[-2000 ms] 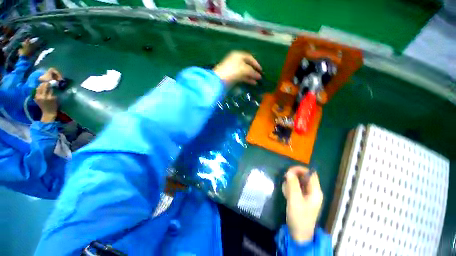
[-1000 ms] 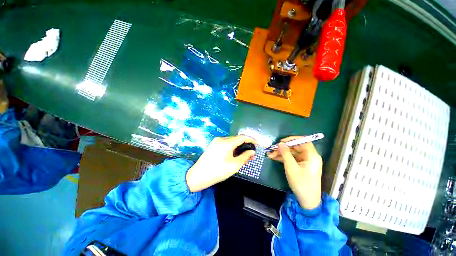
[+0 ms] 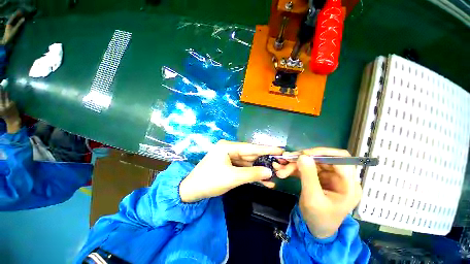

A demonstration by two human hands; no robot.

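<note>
My left hand (image 3: 219,172) holds a small black module (image 3: 264,164) between thumb and fingers, low in the middle of the view. My right hand (image 3: 328,188) grips thin silver-grey tweezers (image 3: 346,161), held nearly level, with the tip end at the module. Whether the tips hold a small part cannot be seen. The fingertips of both hands are close together at the module. A white gridded strip (image 3: 269,138) lies just beyond the hands, partly hidden by them.
The clamp fixture's orange base (image 3: 309,98) stands ahead, with its red handle (image 3: 328,38) raised. A white slotted tray (image 3: 417,149) is stacked at right. Blue film (image 3: 198,108), another gridded strip (image 3: 107,69) and a white wipe (image 3: 47,61) lie left. Another person's hand (image 3: 9,111) shows far left.
First my left hand was beyond the blue film; it came back holding the module. The tweezers have now swung level and reached the module. The view has shifted and tilted down.
</note>
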